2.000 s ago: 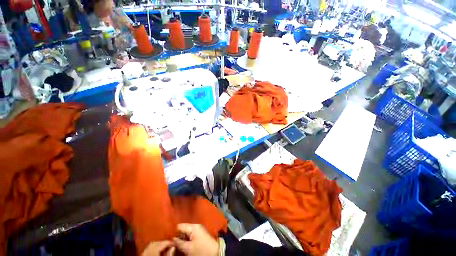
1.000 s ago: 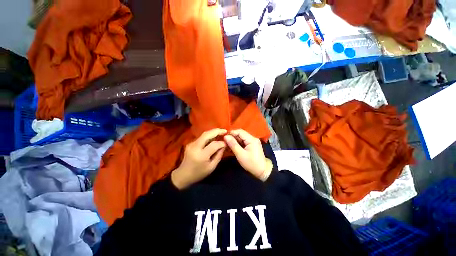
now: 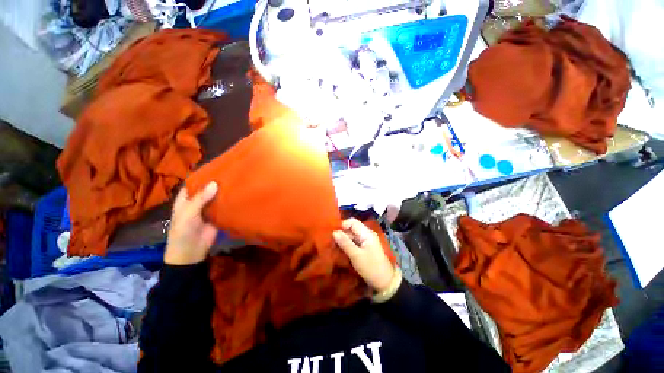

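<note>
A rust-orange garment piece point(image 3: 269, 189) stretches from the overlock machine point(image 3: 349, 73) down towards my lap. Its upper end lies under the bright lamp, where glare hides the presser foot area. My left hand point(image 3: 191, 222) grips its left edge, fingers bent over the cloth. My right hand point(image 3: 366, 255) pinches its right edge near the table's front. More orange cloth point(image 3: 269, 306) hangs in folds on my lap below both hands.
An orange pile point(image 3: 131, 138) lies on the dark brown surface at left. Another pile point(image 3: 550, 80) sits right of the machine, and a third point(image 3: 535, 284) on a pale covered box. Small snips point(image 3: 453, 143) and blue discs point(image 3: 496, 163) lie on the table. Pale lilac cloth point(image 3: 80, 320) is lower left.
My hands were together at one edge of the cloth; now they are apart, the left moved left and up. The cloth is spread wider between them. The view has shifted, showing the machine again.
</note>
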